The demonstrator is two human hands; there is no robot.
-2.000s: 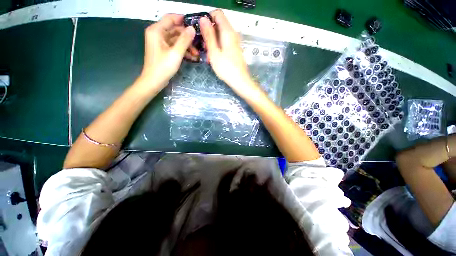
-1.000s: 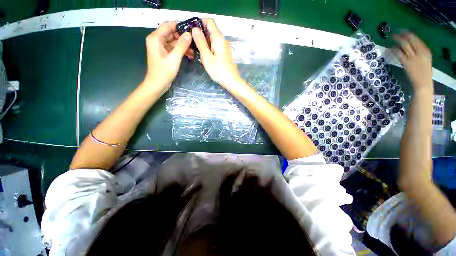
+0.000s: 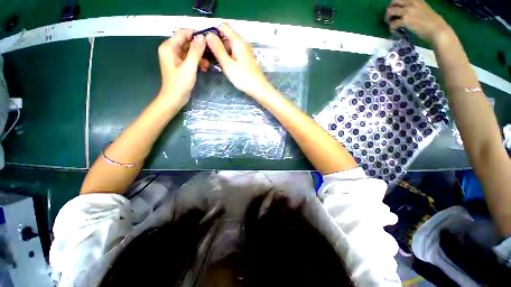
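Note:
My left hand [image 3: 180, 59] and my right hand [image 3: 235, 56] hold a small black housing [image 3: 208, 49] between them, over the far edge of the clear plastic tray. Both thumbs press on its face; the fingers hide most of it. Whether a round part sits on it I cannot tell. The clear crinkled tray [image 3: 235, 132] lies below my hands and shines strongly. A clear sheet packed with dark round parts [image 3: 386, 115] lies tilted to the right of my right forearm.
Beyond the curved white strip [image 3: 134, 26], black units [image 3: 324, 14] stand spaced out on green. A coworker's hand [image 3: 417, 19] reaches in at the upper right. A pale grey equipment box [image 3: 19, 235] is at the lower left. Dark ribbed parts [image 3: 484, 12] lie in the top right corner.
The coworker's arm has come in and now reaches farther up and left, to a spot above the packed sheet. The units beyond the strip have shifted. My hands still hold the housing, with it tilted differently.

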